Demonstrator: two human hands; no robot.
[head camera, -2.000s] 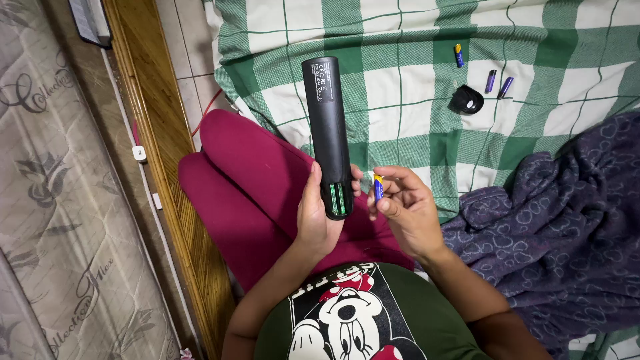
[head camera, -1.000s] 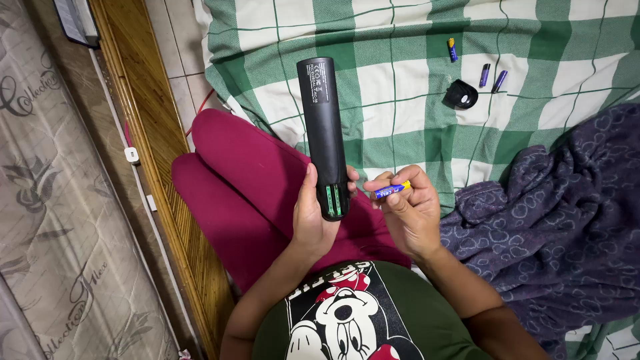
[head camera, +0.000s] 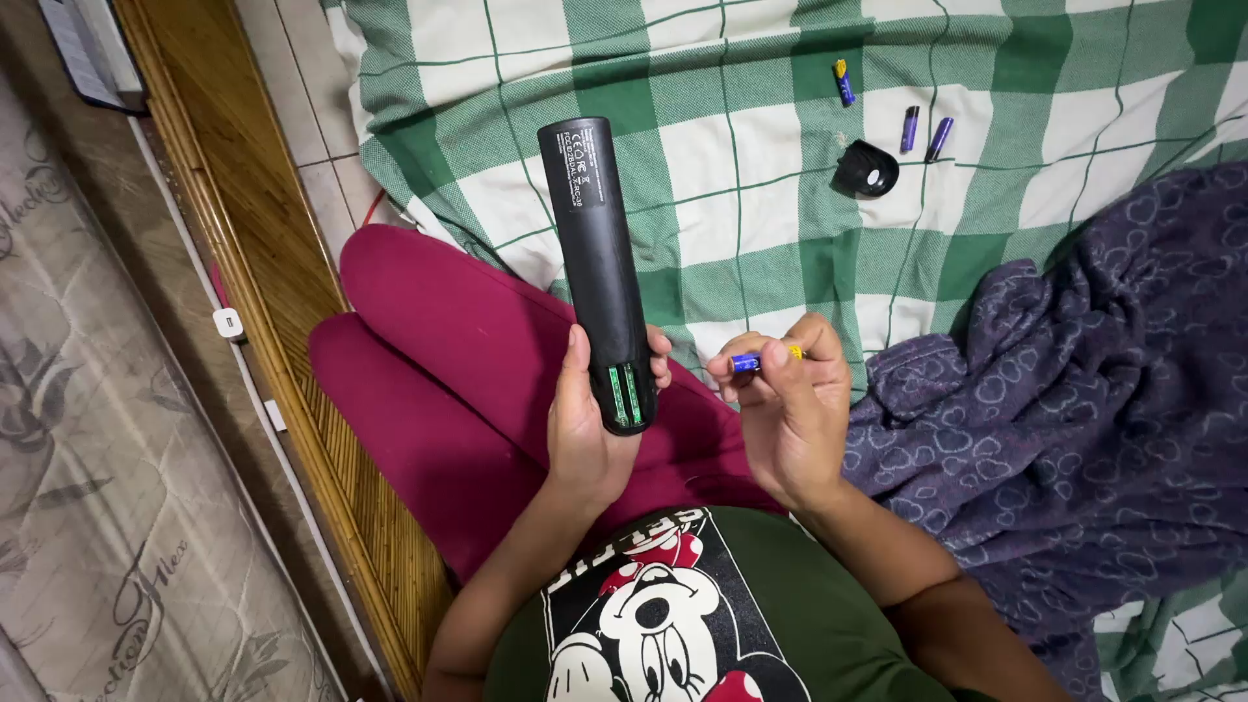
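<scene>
My left hand (head camera: 595, 429) grips the lower end of a black remote control (head camera: 597, 253), its back turned up and its battery compartment (head camera: 624, 394) uncovered, with green inside. To the right of it, my right hand (head camera: 795, 409) pinches a blue and yellow battery (head camera: 747, 363) between thumb and fingers, apart from the remote. Up on the checked cloth lie another blue and yellow battery (head camera: 843, 83), two purple batteries (head camera: 909, 130) (head camera: 940, 139) and a black battery cover (head camera: 865, 169).
A green and white checked cloth (head camera: 682, 78) spreads beyond my knees. At the right is a crumpled dark purple blanket (head camera: 1102, 370). A wooden bed rail (head camera: 253, 273) runs along the left, with a patterned mattress (head camera: 107, 439) beyond it.
The battery in my right hand has turned from upright to lying roughly level between the fingers. My left hand still grips the remote.
</scene>
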